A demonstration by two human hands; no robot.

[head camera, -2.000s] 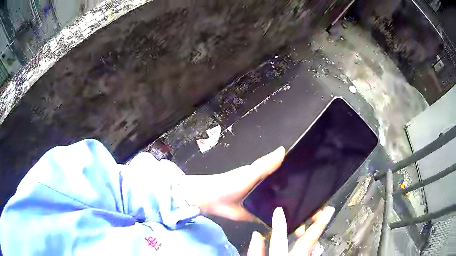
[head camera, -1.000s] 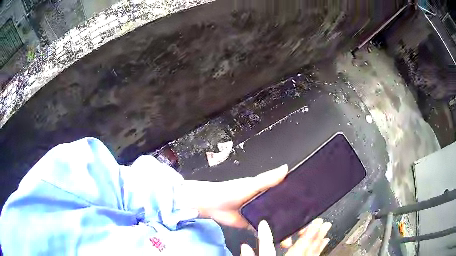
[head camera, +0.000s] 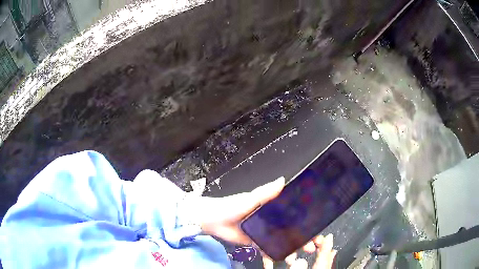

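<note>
A smartphone with a thin light edge lies tilted in my left hand. The thumb lies along its near left edge and the palm is partly under it. Its dark screen shows faint blurred coloured patches. Fingertips, apparently of my right hand, show at the phone's lower right edge. That hand is mostly cut off by the bottom of the picture, and what it holds is hidden. My left arm wears a loose light blue sleeve with a small red marking.
A dark stained parapet with a pale top curves across the back. Below is a grey floor with a pale scrap beside my wrist. At the right are a dark metal rail, a pale panel and a stained light strip.
The phone has shifted left in the picture, and faint coloured patches now show on its screen. The fingers at the bottom have moved lower and show less. The view has shifted slightly.
</note>
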